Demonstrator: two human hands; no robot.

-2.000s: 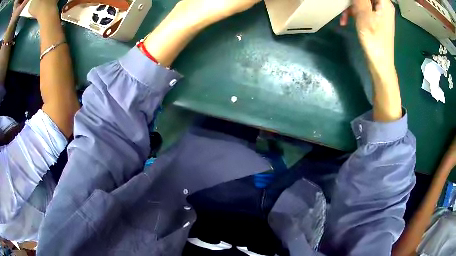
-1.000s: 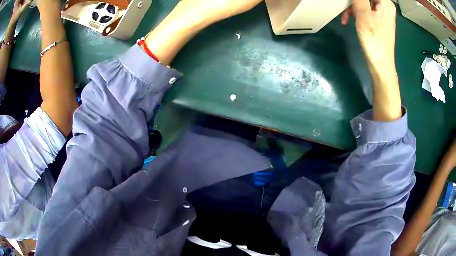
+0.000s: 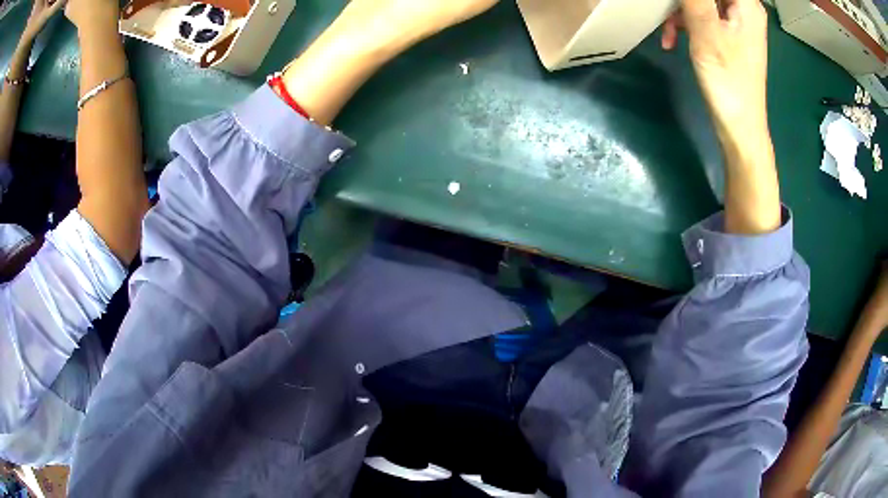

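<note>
A cream housing stands on the green bench at the top edge, cut off by the picture's rim. A dark slot shows near its lower edge. My right hand is at the housing's right side with its fingers bent; whether it grips the housing or a small part cannot be told. My left forearm reaches to the top edge, and the left hand itself is out of the picture.
A cream housing with a brown strap is at upper left by a neighbour's arms. Another housing is at upper right. Crumpled white paper and small white pieces lie right. A white bit lies near the bench edge.
The housing has turned slightly and its lower corner has shifted a little to the right. My right hand has moved slightly left. The neighbour's arms at left have shifted a little.
</note>
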